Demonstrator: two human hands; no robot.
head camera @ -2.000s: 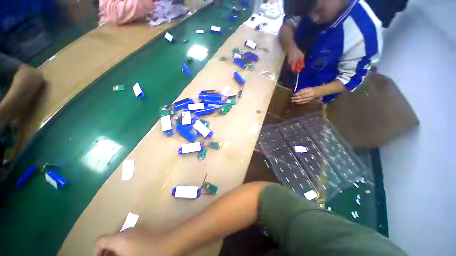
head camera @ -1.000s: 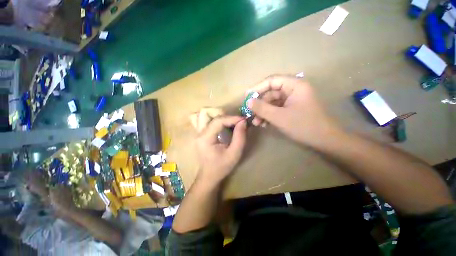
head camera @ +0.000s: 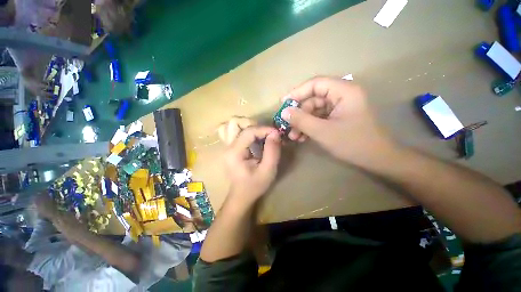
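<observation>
My right hand (head camera: 337, 117) pinches a small green circuit board (head camera: 285, 114) between thumb and fingertips above the tan bench. My left hand (head camera: 251, 157) has thumb and forefinger closed at the board's lower edge, on a tiny dark or red strand, probably a lead wire, too blurred to be sure. A blue battery with a white face (head camera: 443, 116) lies to the right, with wires and its own green board (head camera: 467, 143) beside it. No battery shows at the held board.
Dark bar (head camera: 169, 140) and a heap of amber pieces (head camera: 147, 197) lie left. Green conveyor (head camera: 228, 34) runs behind, with blue batteries. White pad (head camera: 391, 12) lies at the back; more batteries (head camera: 503, 59) at far right. A neighbour's arm (head camera: 97, 242) is at lower left.
Two seconds ago the view faced the right side, with one arm reaching over the bench. Since one second ago the board has tilted slightly in my right fingers; both hands stay together.
</observation>
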